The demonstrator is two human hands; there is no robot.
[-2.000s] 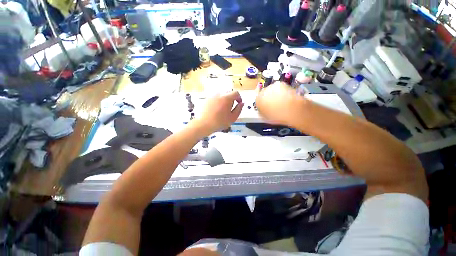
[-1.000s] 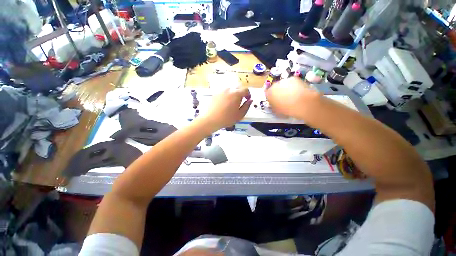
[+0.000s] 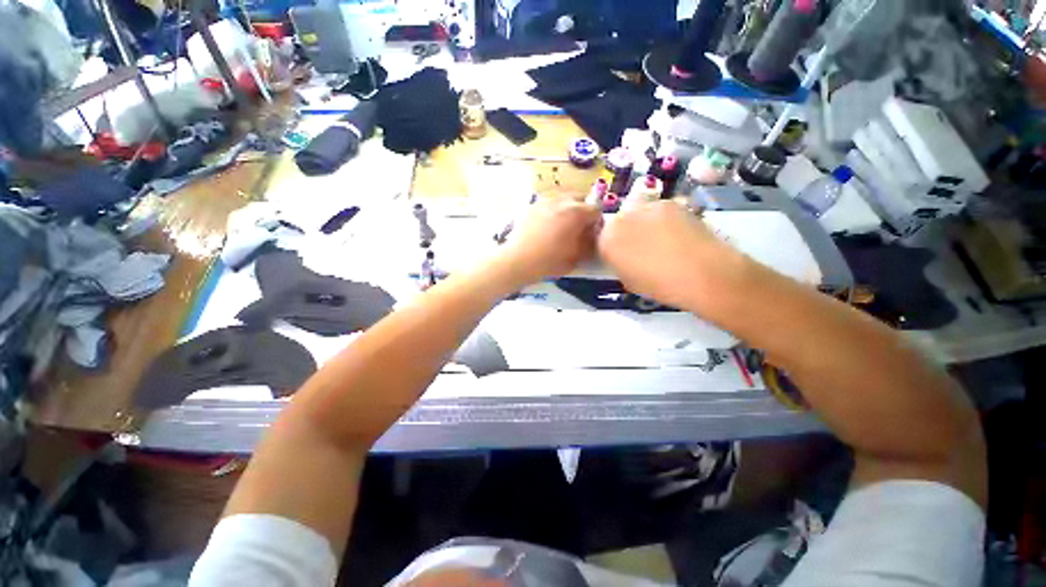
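Note:
My left hand and my right hand meet above the white sewing machine arm, fingertips close together. The fingers are bent in; glare and the hands hide whether anything is pinched. Small pink-topped spools stand just behind them. The machine's black control panel is partly covered below the hands. The metal needle-end parts are left of my left hand. Two dark grey curved panels, each with a small dark label, overlap on the left of the table.
A small grey piece lies by my left forearm. Orange-black scissors are beside my right forearm. Behind are a dark phone-like rectangle, black cloth and a large thread cone. A ruler strip runs along the front edge.
My left hand has moved right to meet my right hand; the gap between them has closed. The view has shifted slightly. The grey panels lie as before.

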